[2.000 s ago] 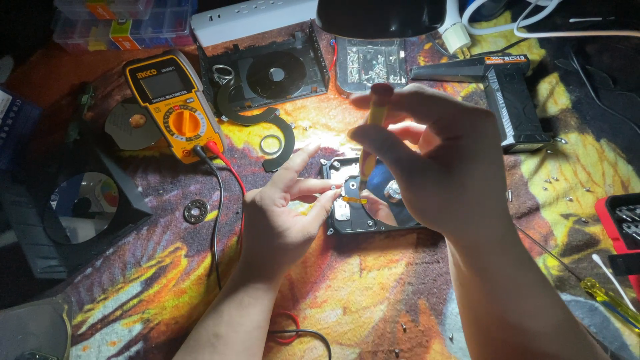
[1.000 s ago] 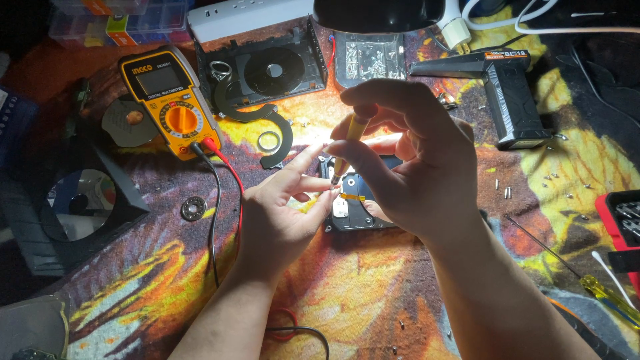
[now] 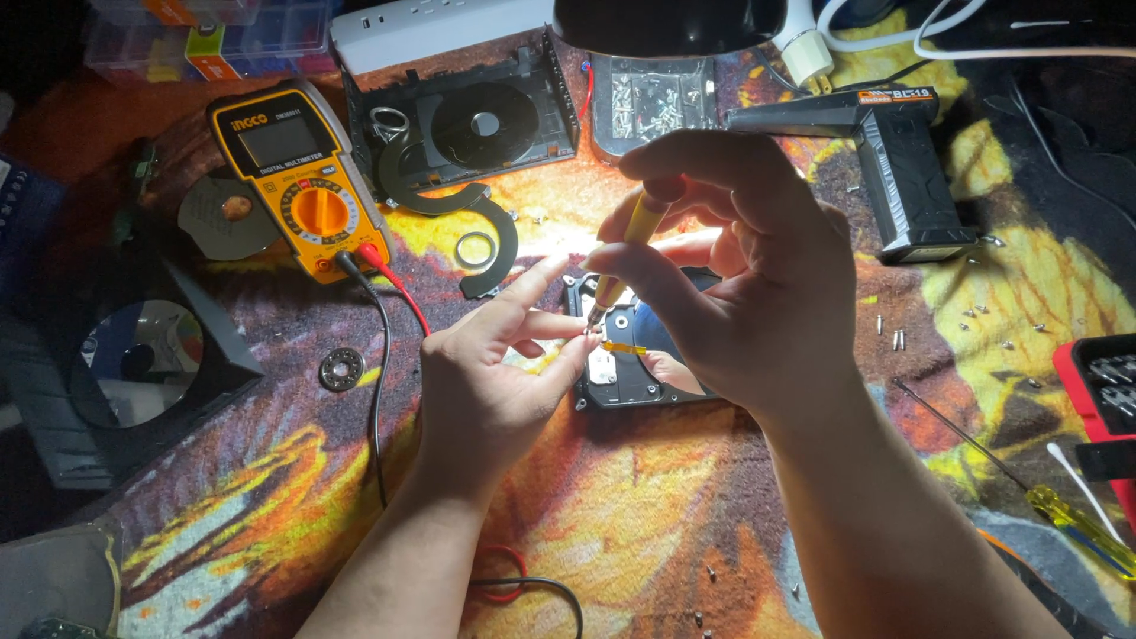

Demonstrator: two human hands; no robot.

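An opened hard disk drive (image 3: 621, 390) lies on the patterned cloth, its shiny platter (image 3: 661, 333) partly hidden by my right hand (image 3: 737, 266). That hand grips a small screwdriver with a yellow handle (image 3: 644, 220), tilted with its tip down at the drive's left part. My left hand (image 3: 506, 364) reaches in from the left, thumb and a finger close together at the screwdriver's tip, index finger stretched out. Whether these fingers pinch a small part is too small to tell. An orange-yellow flex strip (image 3: 624, 348) shows beside the tip.
At the left are a yellow multimeter (image 3: 306, 191) with red and black leads and a black frame (image 3: 53, 390). Behind lie an open black casing (image 3: 470, 115) and a bag of screws (image 3: 652, 102). Rightward are a black device (image 3: 910, 177), loose screws, another screwdriver (image 3: 1065, 524) and a red case (image 3: 1078, 382).
Over the last two seconds the screwdriver has moved left from beside the platter to my left fingertips, and its handle now leans to the right. My left hand has stayed nearly in place.
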